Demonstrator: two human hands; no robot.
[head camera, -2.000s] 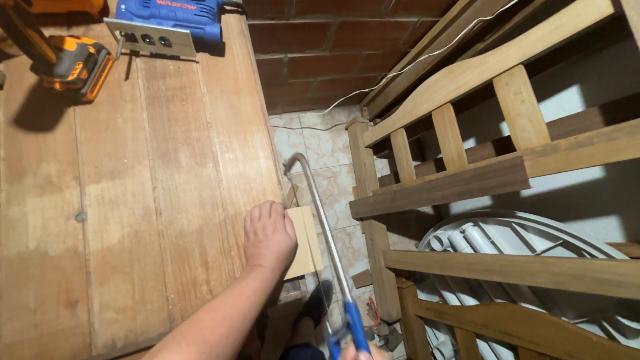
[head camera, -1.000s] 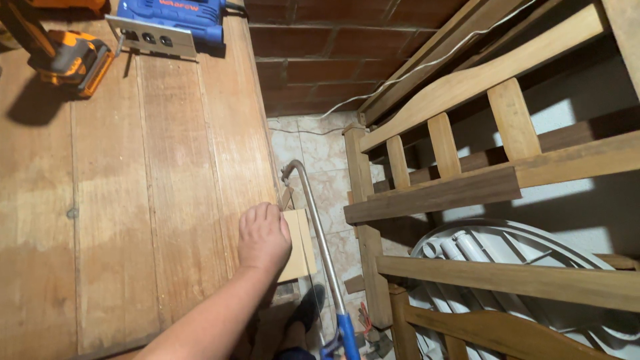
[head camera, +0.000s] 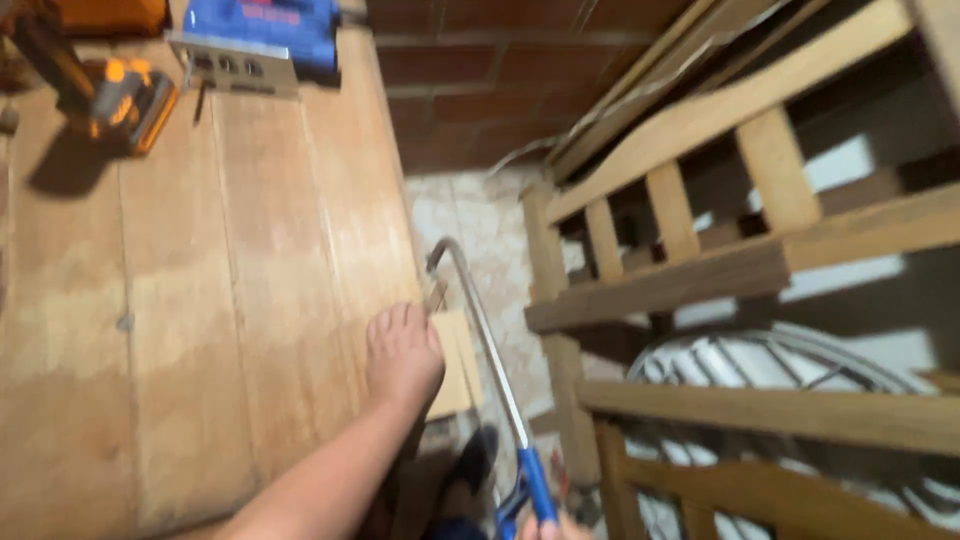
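Note:
My left hand (head camera: 405, 352) rests on the right edge of a plank tabletop (head camera: 285, 300), its fingers bent over a light wooden board (head camera: 454, 367) that juts out past the edge. At the bottom, my right hand (head camera: 553, 528) is closed around the blue handle of a hacksaw (head camera: 491, 345), partly cut off by the frame. The saw's tubular metal frame reaches up beside the board, with its hooked far end near the tabletop edge. Its thin blade lies at the board, blurred, so contact is hard to judge.
A blue power tool (head camera: 262, 37) with a metal base plate and an orange-black cordless tool (head camera: 124, 97) lie at the upper left. Slatted wooden frames (head camera: 675, 285) stand at the right, white tubes (head camera: 712, 364) behind them. A brick wall (head camera: 480, 82) rises beyond; a foot is below.
My right hand and the saw have moved down and then partly back up over the frames. My left hand stays on the board and table edge.

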